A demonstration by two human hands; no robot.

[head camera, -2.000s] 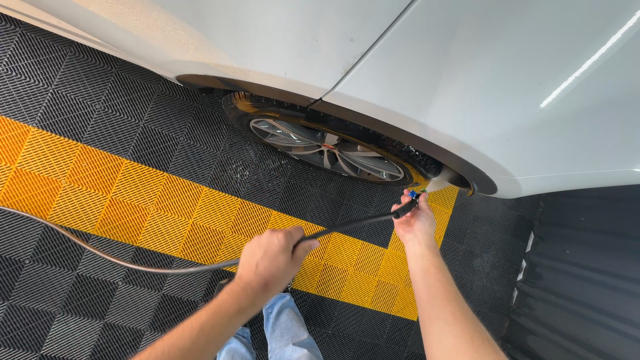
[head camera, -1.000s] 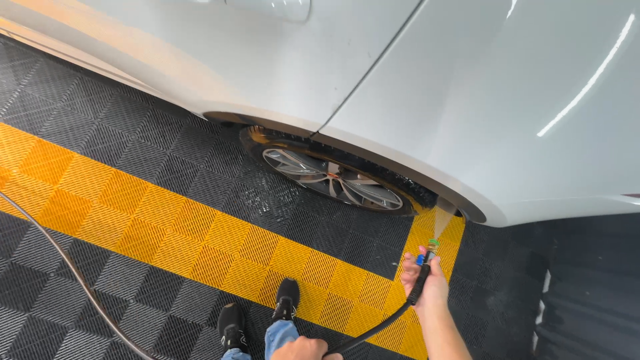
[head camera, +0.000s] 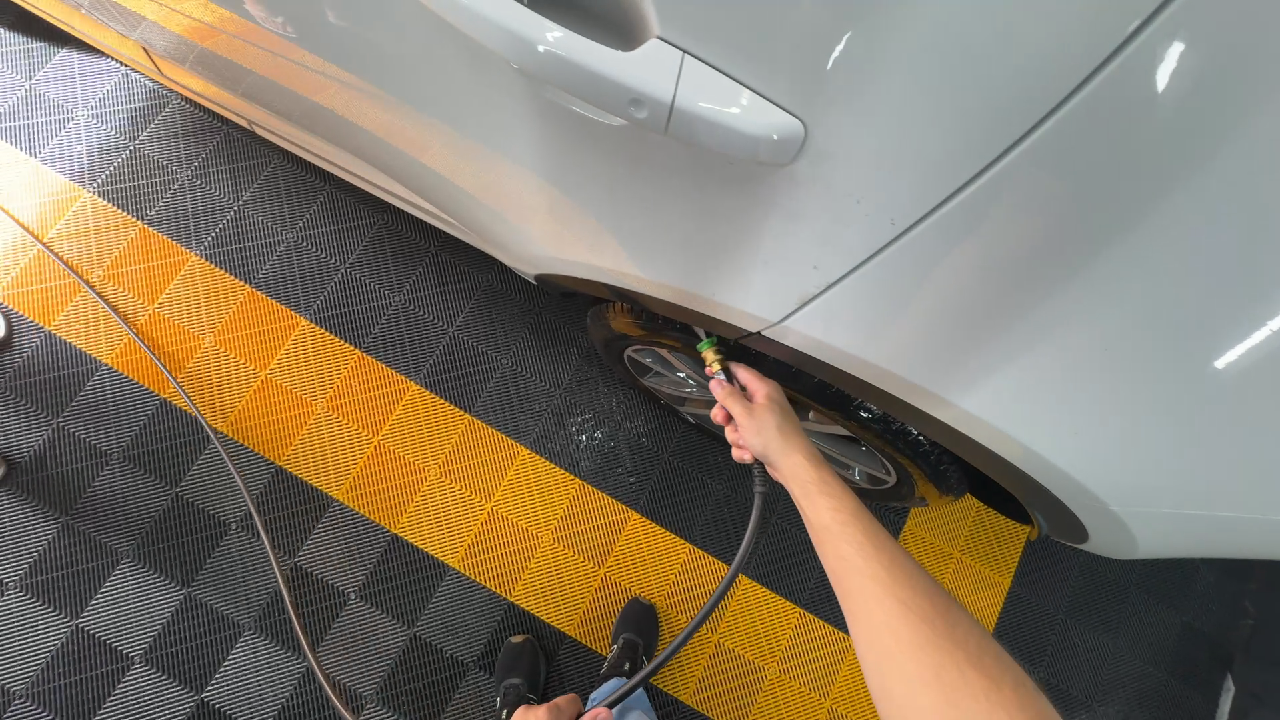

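My right hand point(head camera: 760, 418) is closed around the end of a hose, just below a brass coupling and green nozzle tip point(head camera: 708, 346). The nozzle points up into the wheel arch, over the tire of the car's wheel point(head camera: 660, 372), and a short spray leaves its tip. The dark hose point(head camera: 738, 572) curves down from that hand to my left hand point(head camera: 552, 709), partly cut off at the bottom edge. My left hand lies against the hose, its fingers mostly hidden. My forearm covers part of the wheel.
The white car body point(head camera: 930, 250) with its door handle point(head camera: 735, 115) fills the top and right. Black and yellow floor tiles point(head camera: 440, 440) lie below, with a wet patch beside the wheel. More hose point(head camera: 250, 505) trails across the left. My shoes point(head camera: 635, 630) stand at the bottom.
My right hand with the nozzle has moved from the right end of the wheel arch to the wheel's upper left part. The view has shifted nearer the car door.
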